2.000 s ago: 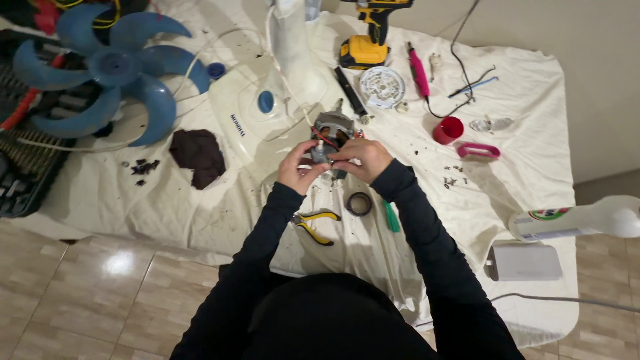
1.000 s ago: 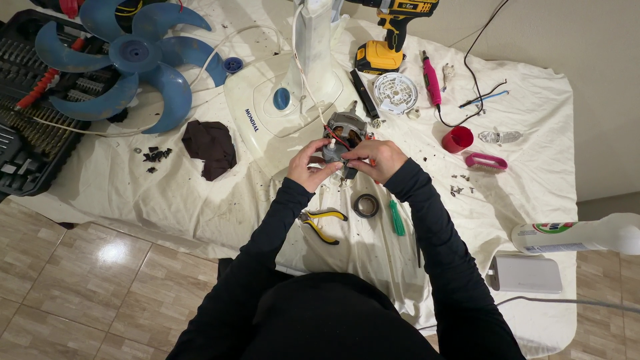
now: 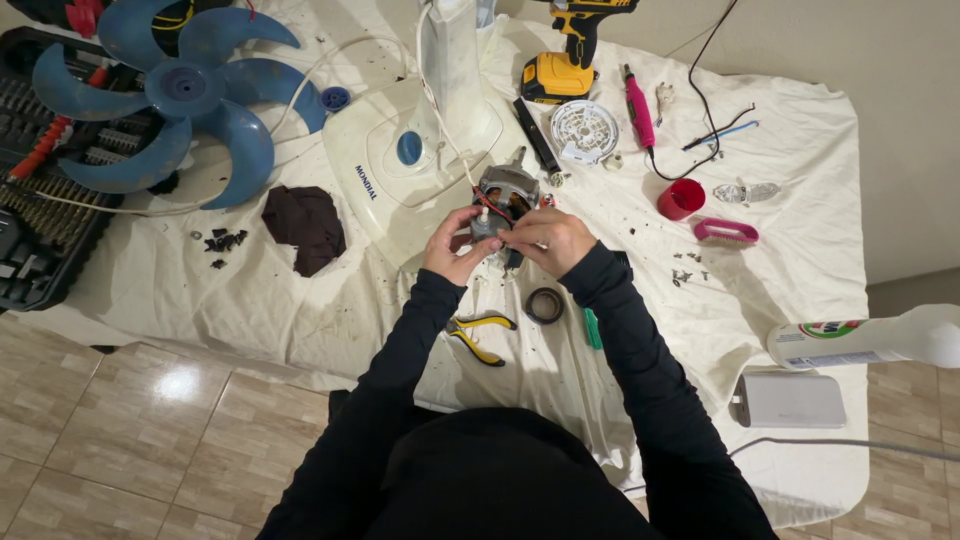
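A fan motor with copper windings and red and black wires lies at the middle of the cloth, by the white fan base. At its near end is a round grey metal gearbox housing with a white peg. My left hand grips this housing between thumb and fingers. Opposite it, my right hand has its thumb and fingertips pinched together at the housing's right side; whatever lies between them is hidden. Yellow-and-black pliers and a roll of black tape lie nearer me.
Blue fan blades rest partly over an open tool case at left. Further right are a cordless drill, a pink rotary tool, a red cup, loose screws, a white bottle and a grey box-shaped device.
My hands stay together at the grey housing, with small changes in the fingers. Nothing else has plainly moved apart from a slight shift of the view.
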